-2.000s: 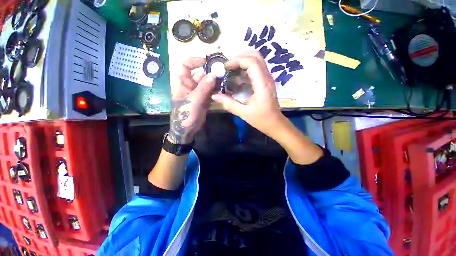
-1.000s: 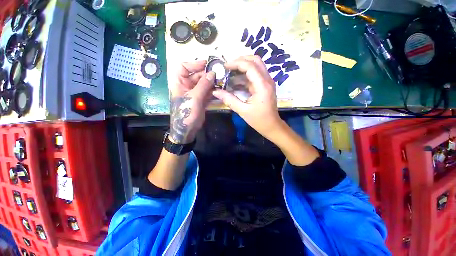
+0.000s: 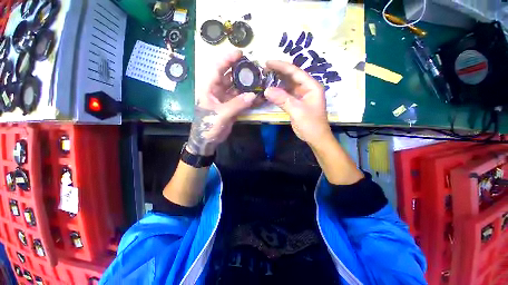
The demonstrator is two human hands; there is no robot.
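A round watch head or case (image 3: 246, 77), with a dark rim and a pale grey centre, is held above the pale sheet (image 3: 267, 14). My left hand (image 3: 223, 94) grips it from the left, thumb at its lower edge. My right hand (image 3: 298, 97) is at its right side, with fingertips around a small shiny part (image 3: 269, 79) beside the case; whether the two parts are joined is unclear. Small dark slivers (image 3: 317, 64) lie in rows on the sheet, right of my hands. A pair of dark discs (image 3: 213, 32) lies at the sheet's upper left.
Left are a marked sheet (image 3: 149, 65) with a loose round part (image 3: 176, 69), and a vented box (image 3: 99, 55) with a red switch. Right are a tan strip (image 3: 383, 73), slim tools (image 3: 431, 67) and a black fan (image 3: 472, 67). Red trays (image 3: 89, 206) stand below on both sides.
The round case is turned to face the camera more fully, and my left thumb has moved from its face to its lower edge. My right hand has shifted slightly right. The view has shifted slightly.
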